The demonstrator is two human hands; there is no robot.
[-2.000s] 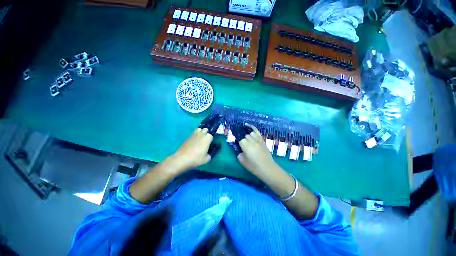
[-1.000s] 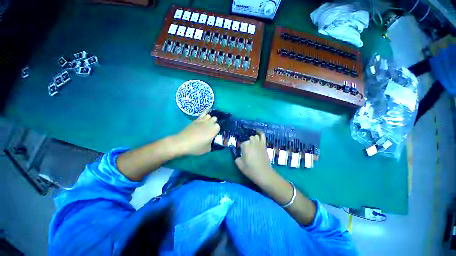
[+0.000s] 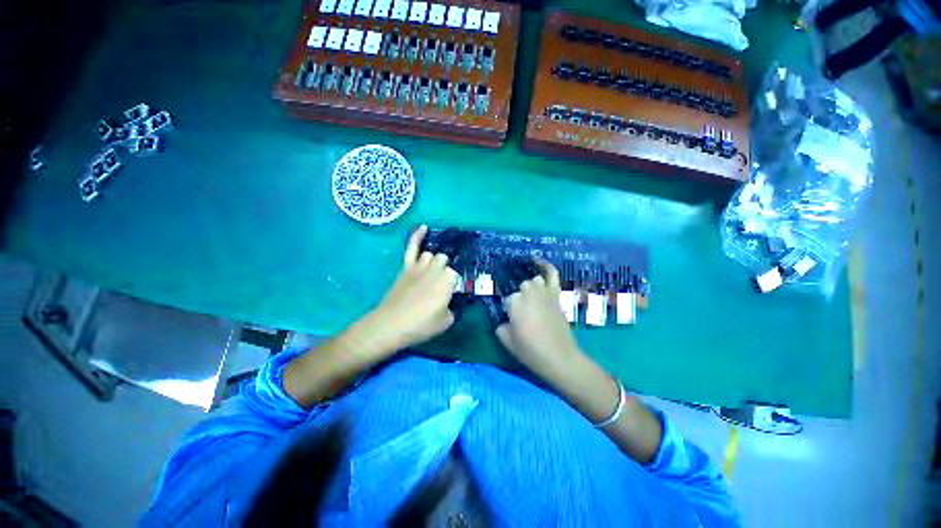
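Observation:
The dark-grey assembly jig lies on the green bench, with white blocks along its near edge at the right. My left hand is at the jig's left end, black coverings on its fingertips. My right hand is over the jig's middle, its fingertips also black and bent down onto it. A white block shows between the hands. The dark fingertips blend with the dark parts, so I cannot tell what either hand grips. The round screw dish stands behind my left hand.
A brown left parts tray and right parts tray stand behind the jig. A clear plastic bag with blocks lies at the right. Small silver pieces lie at the far left. A white crumpled bag is at the back.
The view has shifted, so the trays and dish sit higher and further left. My left hand stays at the jig's left end, its forearm drawn closer in. Fewer white blocks show right of my right hand.

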